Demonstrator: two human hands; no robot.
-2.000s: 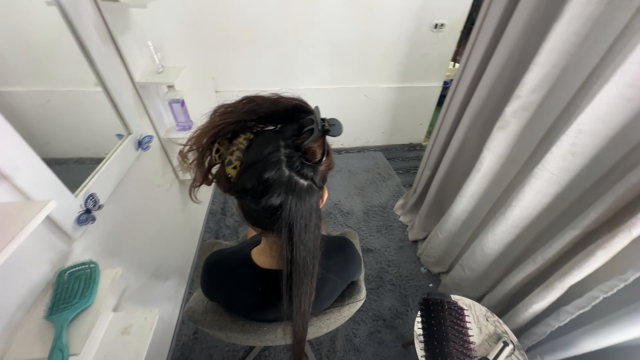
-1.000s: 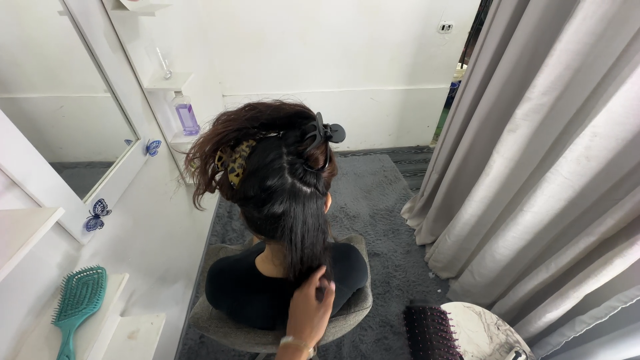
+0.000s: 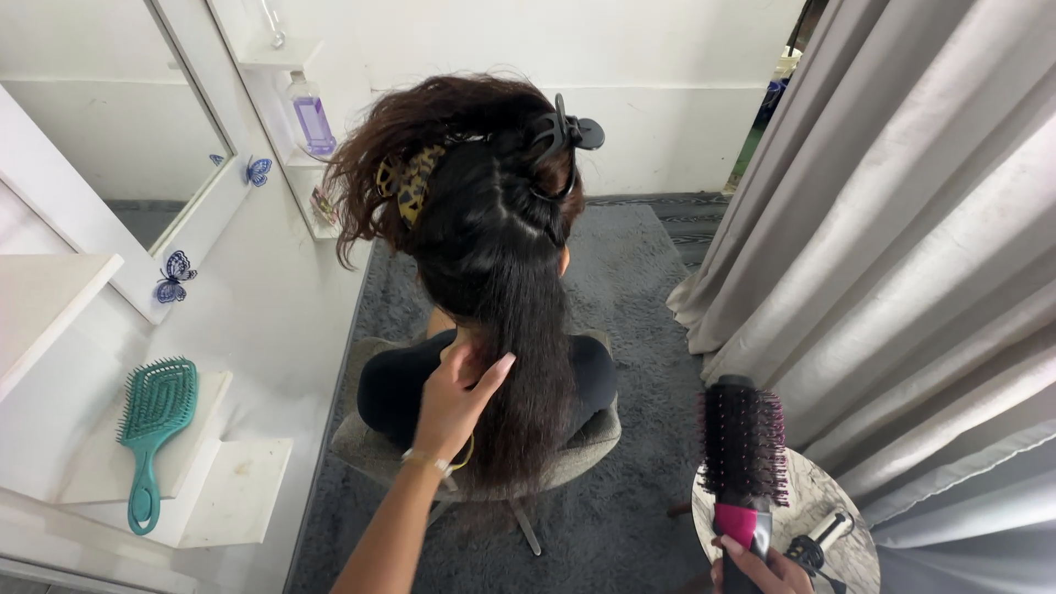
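Observation:
A person in a dark top sits with their back to me, and their long dark hair hangs down the back. My left hand touches the left edge of that hair at the nape, fingers bent; how much it grips is hard to tell. A black claw clip and a tortoiseshell claw clip hold the upper hair on the head. At the lower right, my right hand is closed on the handle of a hot air brush with a black barrel and pink parts, held upright above a round table.
The round marble-patterned table carries a white and black corded tool. A teal vented hairbrush lies on a left wall shelf. Grey curtains hang at right. A mirror and a purple bottle are at left.
My left hand was out of view at first, then at the hair's lower part; now it is at the hair's left edge by the nape. The hot air brush stands higher, with my right hand now visible on it.

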